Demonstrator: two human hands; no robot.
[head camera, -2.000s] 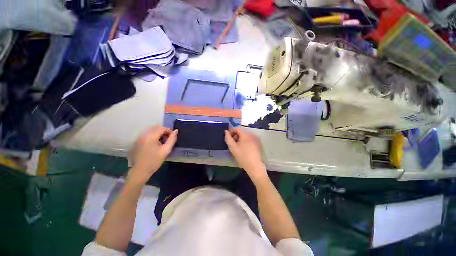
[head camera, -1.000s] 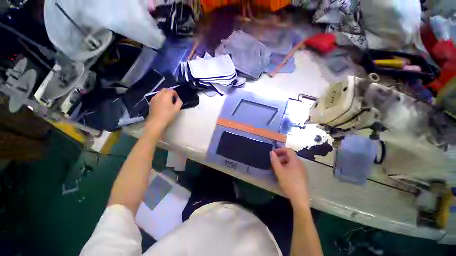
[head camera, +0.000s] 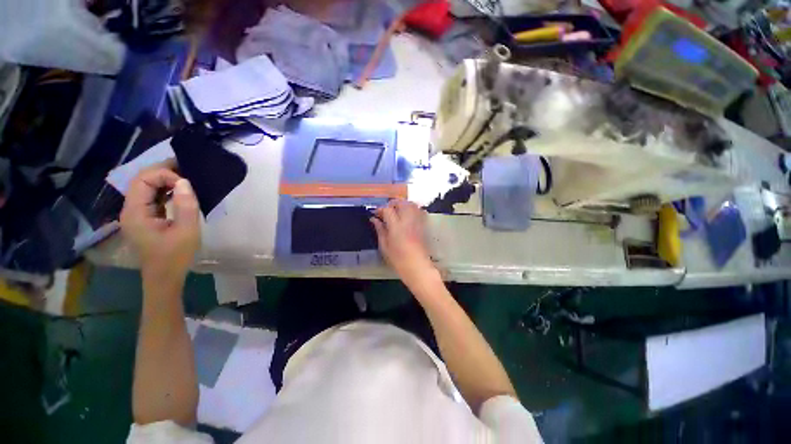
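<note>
The bluish sewing template (head camera: 299, 156) lies open on the table, with an orange strip (head camera: 343, 189) across it. A dark fabric piece (head camera: 334, 230) lies flat on its near half. My right hand (head camera: 403, 234) has its fingertips at the piece's upper right corner; whether they pinch it is unclear. My left hand (head camera: 163, 217) is left of the template, slightly blurred. Its fingertips meet the edge of a dark panel (head camera: 208, 169) and appear to pinch it. A pale surface (head camera: 139, 163) shows behind the left hand.
A stack of pale cut pieces (head camera: 238, 87) lies behind the dark panel, with crumpled grey-blue cloth (head camera: 299, 52) beyond. The sewing machine (head camera: 572, 108) stands right of the template, with a grey-blue patch (head camera: 508, 192) by its head. A yellow-lidded box (head camera: 685, 61) is behind.
My left hand left the template's dark piece and reached to the dark panels at left; one panel has shifted right. My right hand stays near the template piece's right edge. The view has swung.
</note>
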